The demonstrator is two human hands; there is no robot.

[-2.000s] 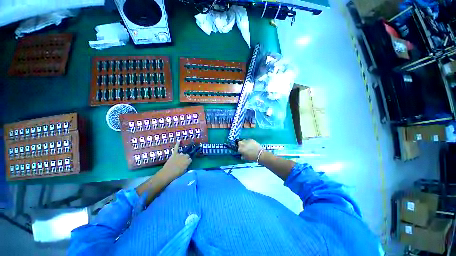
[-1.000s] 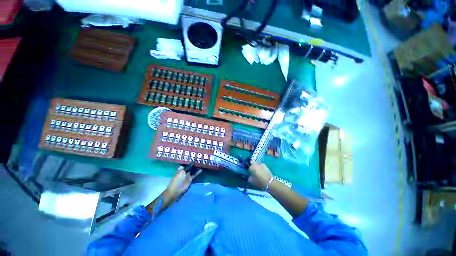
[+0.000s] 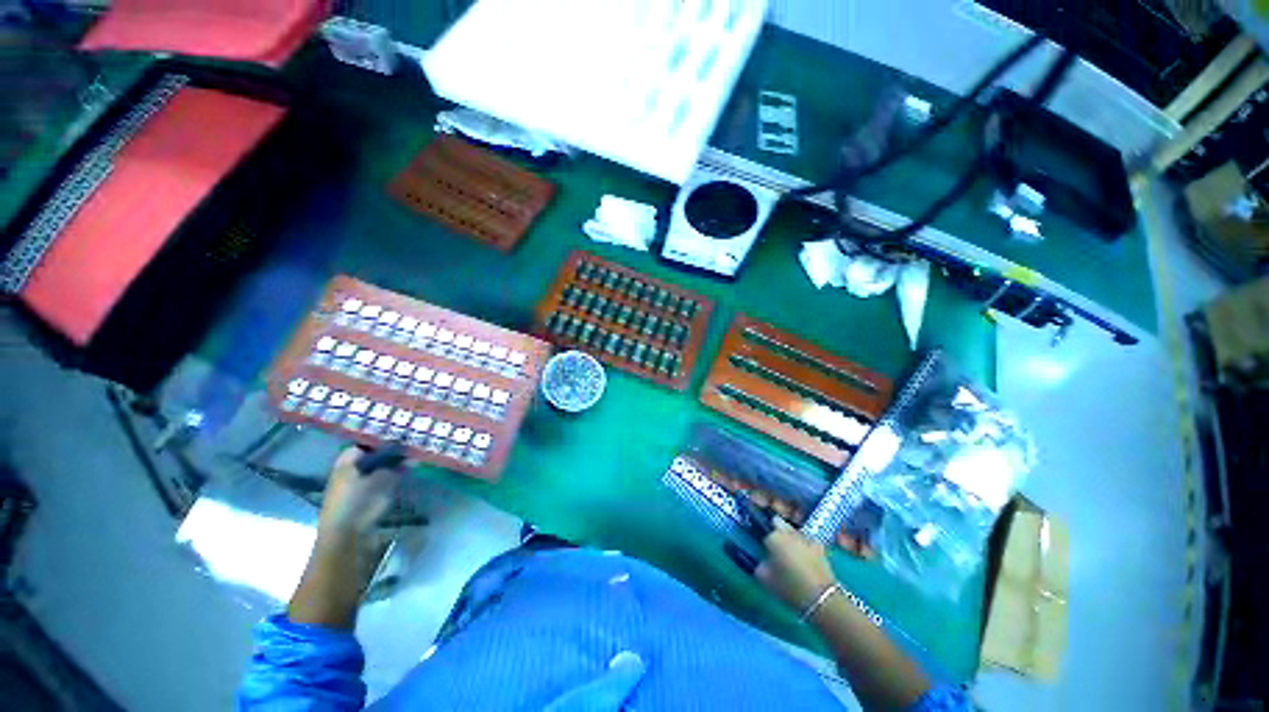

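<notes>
A reddish-brown fixture board with three rows of small silver-white parts lies at the left front of the green bench. My left hand, with black fingertip coverings, is blurred at its front edge; its fingers look apart with nothing in them. My right hand is shut on a strip with a row of small white parts, which points up and left over the bench. My fingers hide the strip's near end. A round dish of tiny pieces sits right of the loaded board.
Boards with dark rows lie behind, another brown board further back. A long slotted strip and clear bags are at right. A white device, a white foam tray and a black bin with a red sheet also show.
The view has shifted left. The centre loaded board has gone from beside the dish; one loaded board shows at left. My left hand has moved left; my right hand still holds the strip.
</notes>
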